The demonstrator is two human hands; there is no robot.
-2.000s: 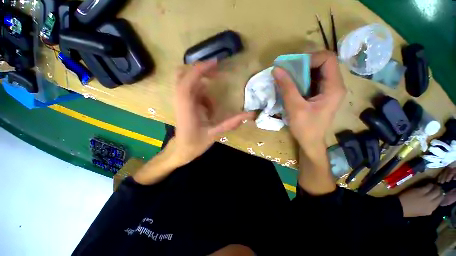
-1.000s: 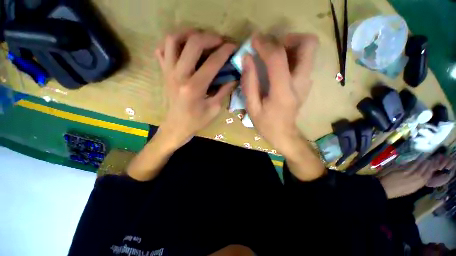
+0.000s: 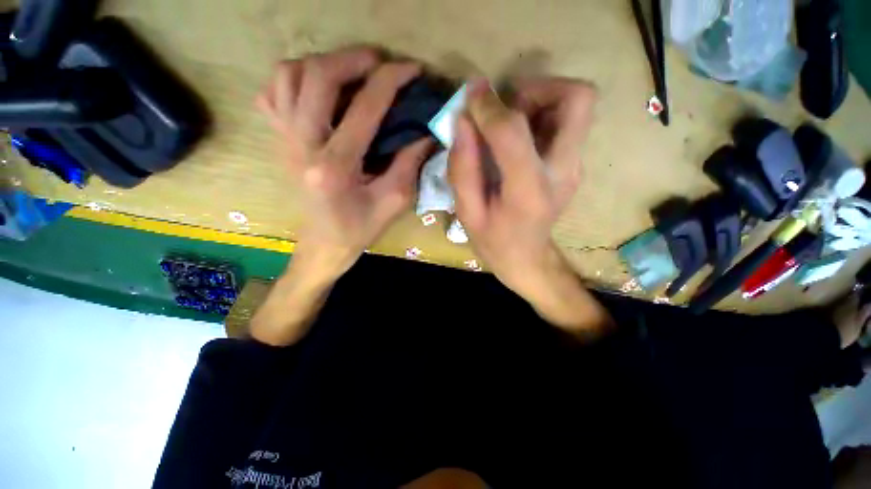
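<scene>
My left hand (image 3: 349, 158) grips a black device housing (image 3: 409, 119) on the bench; the fingers hide part of it. My right hand (image 3: 511, 177) pinches a small flat pad (image 3: 447, 116), white and teal, between thumb and fingers. The pad is at the housing's right end; whether it touches cannot be told. A crumpled white glove or rag (image 3: 435, 186) lies under and between my hands, mostly hidden.
Larger black housings (image 3: 115, 105) and a blue battery cell (image 3: 48, 158) lie left. Tweezers (image 3: 654, 57) and a plastic cup (image 3: 731, 33) are upper right. Black housings (image 3: 764, 172), a red-handled tool (image 3: 770, 271) and a white glove (image 3: 850, 234) lie right. A person's hand (image 3: 853, 315) is at the right edge.
My left hand, empty and blurred two seconds ago, has taken hold of the housing. My right hand has brought the pad left to it. The view has shifted slightly since one second ago.
</scene>
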